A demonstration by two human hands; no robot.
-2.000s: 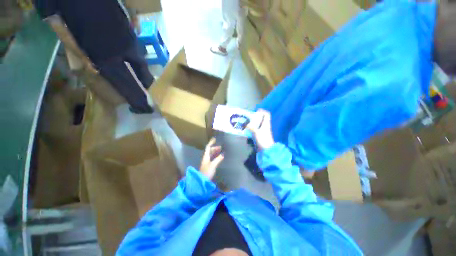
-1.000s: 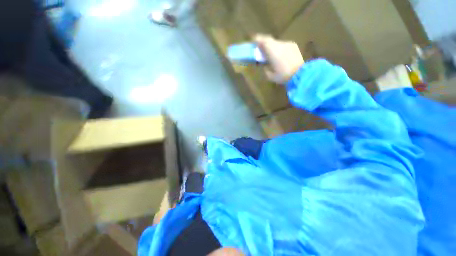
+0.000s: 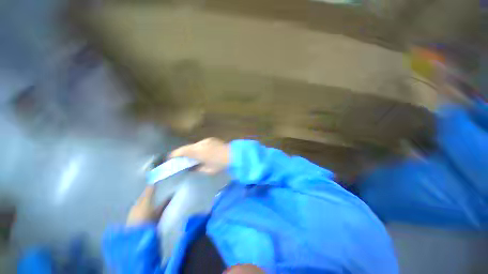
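Note:
A small flat box or sleeve (image 3: pixel 170 170), white and light blue, is held in front of me, left of the picture's middle. My right hand (image 3: pixel 206 155) grips its right end. My left hand (image 3: pixel 143 207) is just below its left end, blurred, with fingers raised towards it. I cannot tell whether the left fingers touch the box. The print on the box cannot be read.
The picture is strongly blurred. Large brown cartons (image 3: pixel 257 48) fill the top and middle. Grey floor (image 3: pixel 64 176) shows at the left. Another person's blue sleeve (image 3: pixel 422 182) is at the right, near a blurred orange and yellow thing (image 3: pixel 426 61).
My view has swung to the right. My right hand has brought the box lower and nearer my left hand, which has come back into view. The open carton at the left has left the view.

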